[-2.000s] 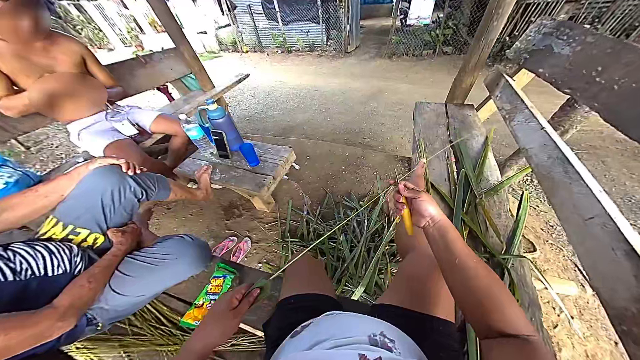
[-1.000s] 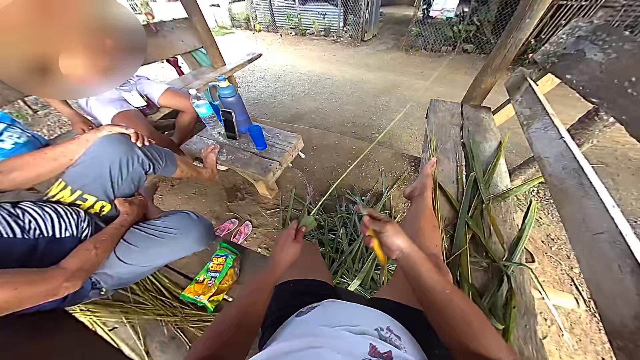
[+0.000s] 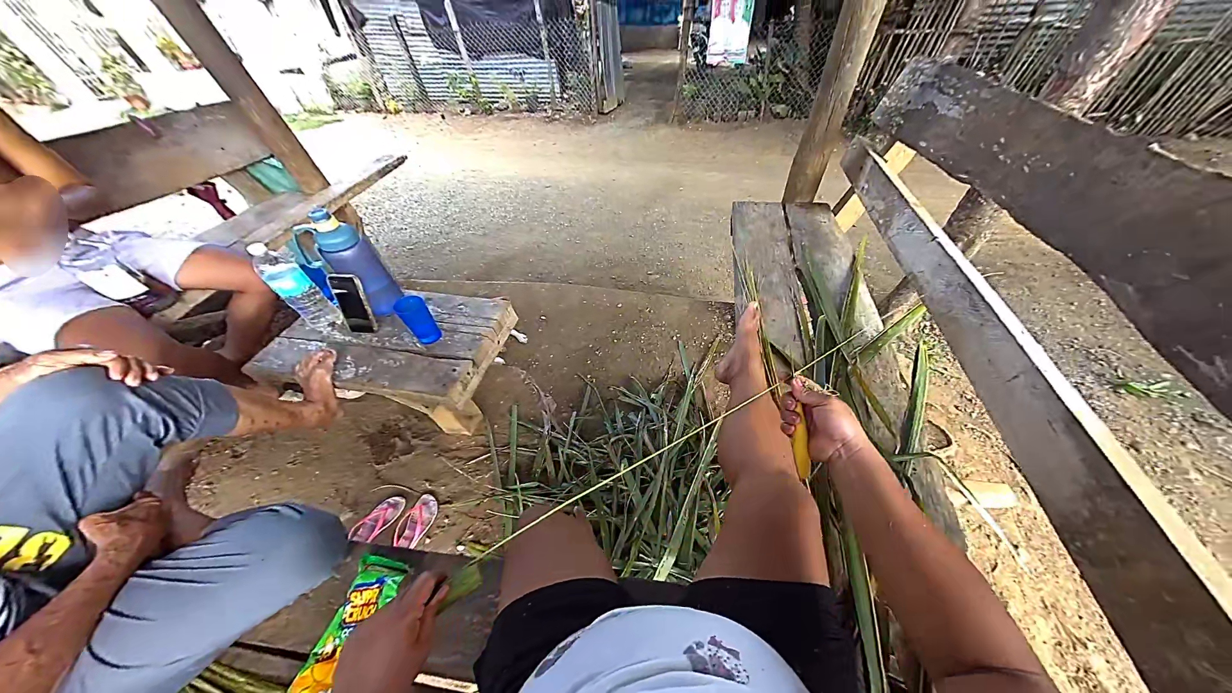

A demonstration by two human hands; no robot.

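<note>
A long thin palm-leaf rib [image 3: 626, 468] runs slantwise across my lap. Its lower left end, with a bit of green leaf, is at my left hand [image 3: 399, 626], whose fingers look closed around it, though blurred. Near my right knee my right hand [image 3: 818, 423] grips a tool with a yellow handle [image 3: 801, 450], and the rib passes at its fingers; the blade is hard to make out. Cut green leaf strips [image 3: 626, 462] lie heaped on the ground beyond my knees. More long leaves [image 3: 910, 414] rest on the wooden bench at my right, beside my outstretched leg.
Two people sit at my left, one close beside me. A low wooden table [image 3: 385, 361] holds a blue jug [image 3: 358, 260], a plastic bottle [image 3: 289, 284], a phone [image 3: 352, 302] and a blue cup [image 3: 418, 320]. A green snack bag [image 3: 351, 616] lies by my left hand; pink slippers [image 3: 395, 521] are on the ground.
Since one second ago, my left hand has moved down and left, beside the snack bag. The rib, then pointing up and away from my left hand, now stretches between both hands.
</note>
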